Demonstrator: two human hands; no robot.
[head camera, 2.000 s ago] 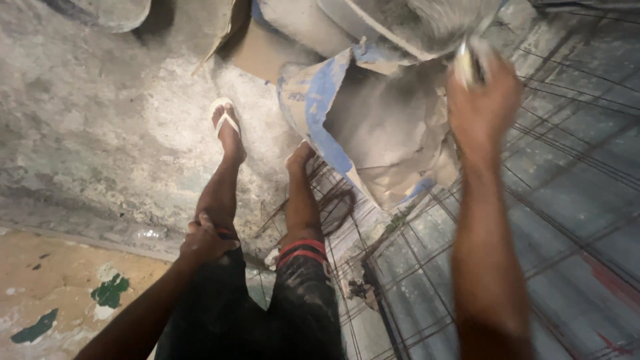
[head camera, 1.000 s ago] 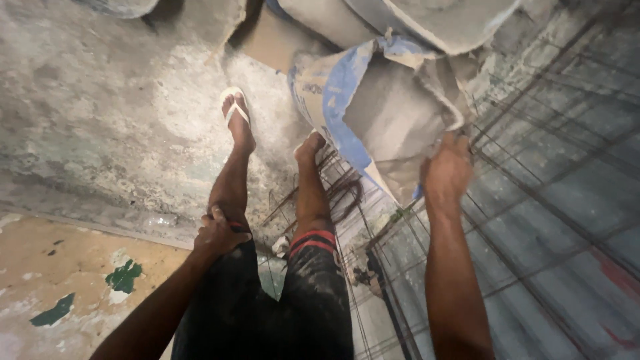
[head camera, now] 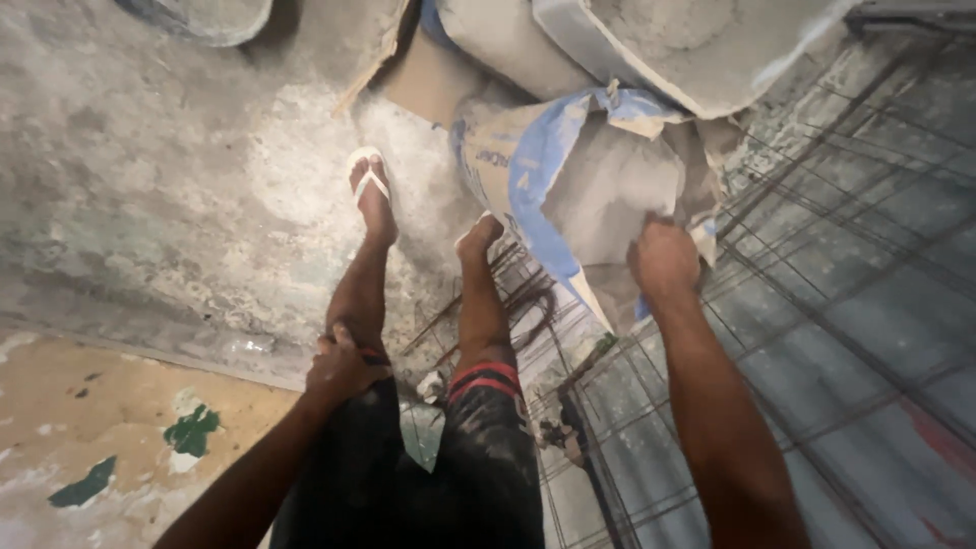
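My right hand [head camera: 667,255] is over the lower right part of the mouth of a torn paper sack [head camera: 492,156] with a blue band. Its fingers are curled, and what lies inside them is hidden. Grey powder [head camera: 610,183] shows inside the sack. A pale, flat-looking shape reaches up from near my fingers; I cannot tell whether it is a tool or powder. My left hand [head camera: 343,370] rests on my left leg by the knee, its fingers spread and with no object in it.
Above the sack stands a dusty container [head camera: 633,46] with grey material inside. Another round container [head camera: 221,19] is at top left. Wire mesh of thin steel bars [head camera: 823,305] spans the right side. My sandalled foot [head camera: 370,179] stands on the rough concrete floor [head camera: 229,191].
My right hand has gone from beside the upper container, where it held a blurred pale thing, down to the sack's mouth. My left hand has stayed on my leg.
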